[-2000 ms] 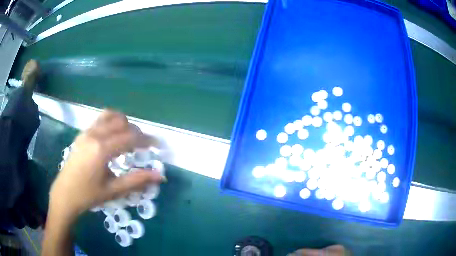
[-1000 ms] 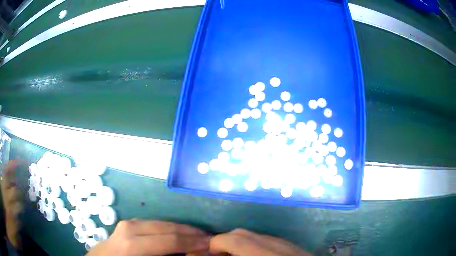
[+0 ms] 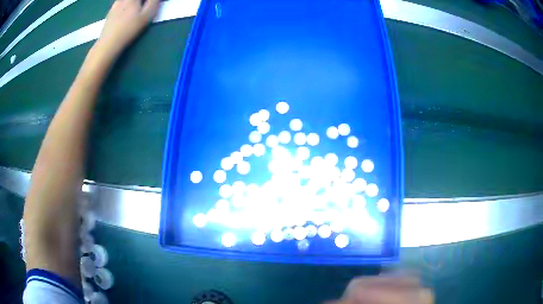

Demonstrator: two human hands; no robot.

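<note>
The blue tray (image 3: 280, 259) lies in front of me. Many small white discs (image 3: 282, 107) are spread in its near half, some lost in glare. My left arm reaches forward past the tray's left side; my left hand (image 3: 128, 18) is at the far pale strip, cut off by the top edge, and its grip is unclear. My forearm partly hides the pile of larger white round parts (image 3: 102, 277) at lower left. My right hand (image 3: 387, 291) is blurred at the bottom edge, below the tray's right corner; its grip is hidden. The dark round fixture (image 3: 211, 297) shows partly at the bottom.
The green belt (image 3: 464, 130) runs crosswise beyond the bench, with pale strips (image 3: 470, 221) along it. The tray lies across the near strip and the belt. A small white piece (image 3: 13, 59) lies at far left. Blue objects show at the upper right corner.
My left hand has moved from the bottom middle to the top left. My right hand has moved right, apart from it. The view has shifted, and the fixture shows again at the bottom.
</note>
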